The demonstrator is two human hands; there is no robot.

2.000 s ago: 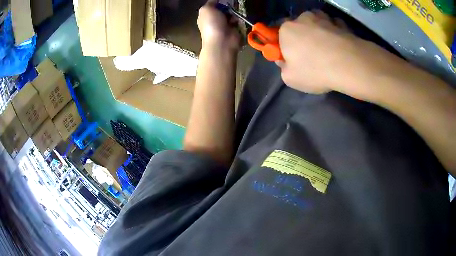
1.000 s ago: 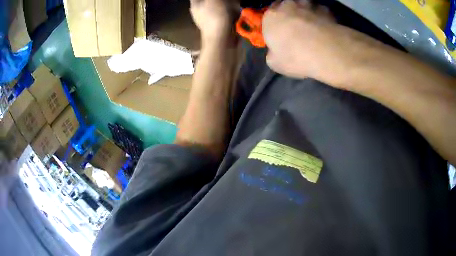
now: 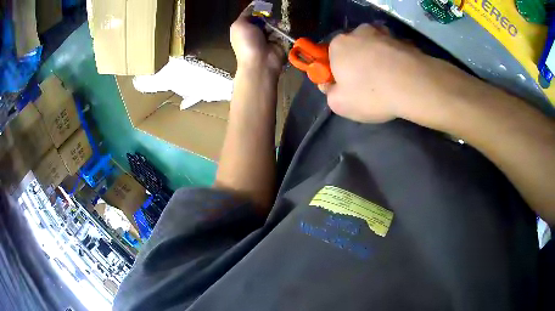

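My right hand (image 3: 371,73) is closed around the orange handle of a tool like a soldering iron (image 3: 313,59). Its thin metal shaft points up and left to my left hand. My left hand (image 3: 257,45) holds a small blue battery cell (image 3: 258,22) with a white pad (image 3: 262,7) on it, at the top edge of the picture. The shaft tip is close to the cell; whether they touch I cannot tell. My fingers partly hide the cell.
An open carton (image 3: 188,124) with white plastic wrap (image 3: 188,82) lies below and left of my left hand. Green circuit boards (image 3: 441,10) and a yellow printed sheet (image 3: 496,21) lie at the top right. Stacked cartons (image 3: 61,115) stand at the left.
The view has shifted since the earlier frames. A second ago my left hand was blurred and its cell hidden; now the white pad shows. The orange tool stays in my right hand.
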